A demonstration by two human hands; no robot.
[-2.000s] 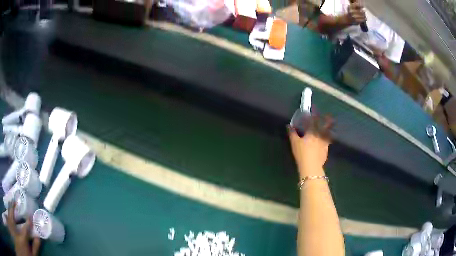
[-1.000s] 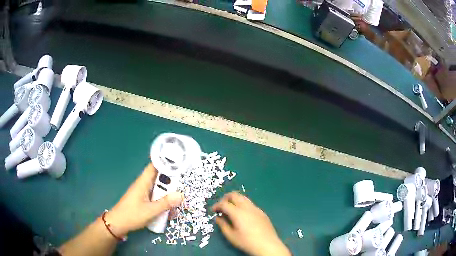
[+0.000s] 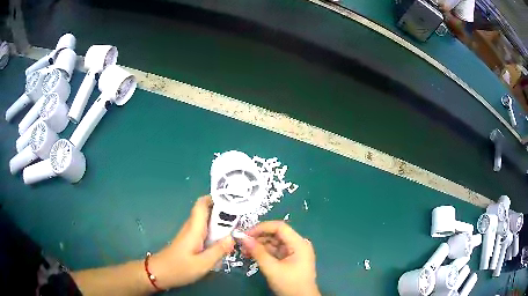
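Observation:
A white fan body (image 3: 236, 184) stands out over the green bench in the middle, its round head away from me and its dark handle opening facing up. My left hand (image 3: 200, 248) is closed around its handle. My right hand (image 3: 278, 251) is at the right side of the handle, thumb and fingertips pinching a tiny white clip (image 3: 238, 233) close to the handle below the opening. A heap of small white clips (image 3: 271, 184) lies behind and beside the fan, partly hidden by it and by my hands.
Several white fans (image 3: 68, 161) lie grouped at the left and more (image 3: 417, 282) at the right. A cream strip (image 3: 266, 118) borders the dark green conveyor (image 3: 231, 69), with one fan (image 3: 497, 151) on it at far right. A dark box (image 3: 420, 20) sits on the far bench.
My right hand has moved from the clip heap to the fan handle, with a clip between its fingertips. The view has shifted, so the bench groups appear moved. My left hand still holds the fan.

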